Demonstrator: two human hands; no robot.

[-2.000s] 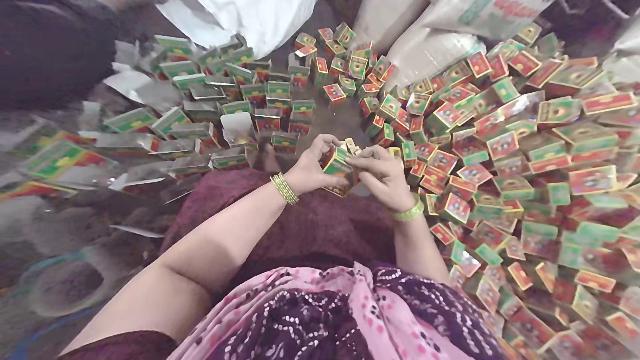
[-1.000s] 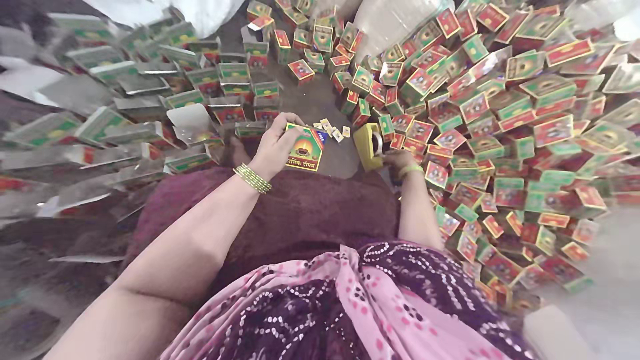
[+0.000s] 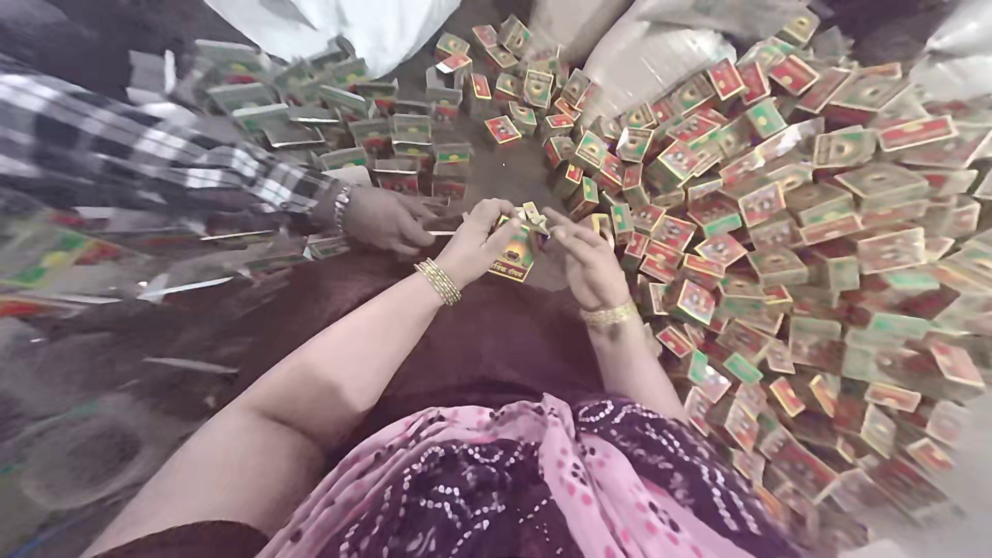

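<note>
A small printed cardboard box (image 3: pixel 511 252), yellow-edged with a picture on its face and bearing writing, is held upright by my left hand (image 3: pixel 482 236), with gold bangles at that wrist. My right hand (image 3: pixel 590 260) is at the box's upper right corner, thumb and fingers apart; whether it grips anything there cannot be told. Small pale pieces (image 3: pixel 531 213) show at the top of the box. Something yellow (image 3: pixel 601 225) stands just behind my right fingers, partly hidden.
Many red, green and yellow boxes (image 3: pixel 682 225) lie heaped on the right. Rows of green-edged boxes (image 3: pixel 411 128) stand at the upper left. A co-worker's hand (image 3: pixel 387 221) in a checked sleeve reaches in from the left. White sacks (image 3: pixel 659 58) lie behind.
A co-worker's arm has come in from the left. My right hand has moved from the yellow object to beside the box in my left hand. The view has shifted slightly.
</note>
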